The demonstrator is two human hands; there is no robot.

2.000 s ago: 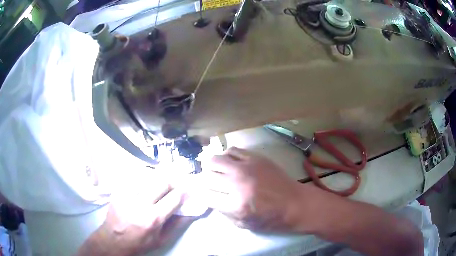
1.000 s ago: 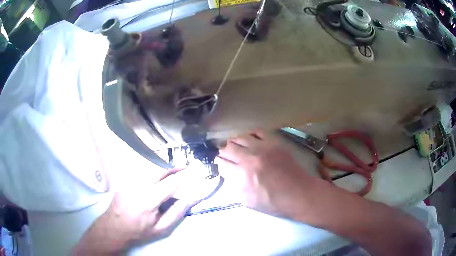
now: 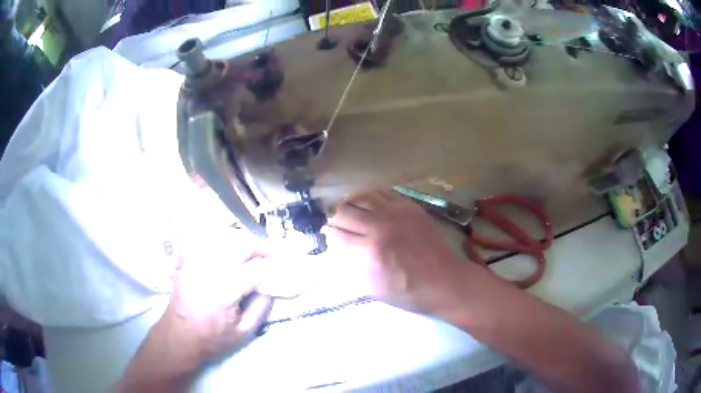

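Note:
A large white cloth (image 3: 84, 207) is heaped left of the sewing machine head and runs toward the needle. A small white folded part (image 3: 288, 280) lies in front of the presser foot (image 3: 311, 230), its outline mostly washed out by the lamp. My left hand (image 3: 211, 303) is on the near left side of this part, with thumb and fingers at its edge. My right hand (image 3: 388, 246) lies just right of the presser foot, fingers bent, fingertips lost in the glare. I cannot tell if it grips the part or only presses on it.
The tan-brown sewing machine (image 3: 461, 115) spans the top. Scissors with red-orange handles (image 3: 511, 238) lie right of my right hand, blades under the machine arm. A small parts tray (image 3: 653, 222) is at the right end. White cloth (image 3: 634, 338) hangs at the table's lower right edge.
The view has shifted slightly. Since two seconds ago, the small white part shows more in front of the foot and a dark line on the table beneath is uncovered. Both hands stay beside the foot.

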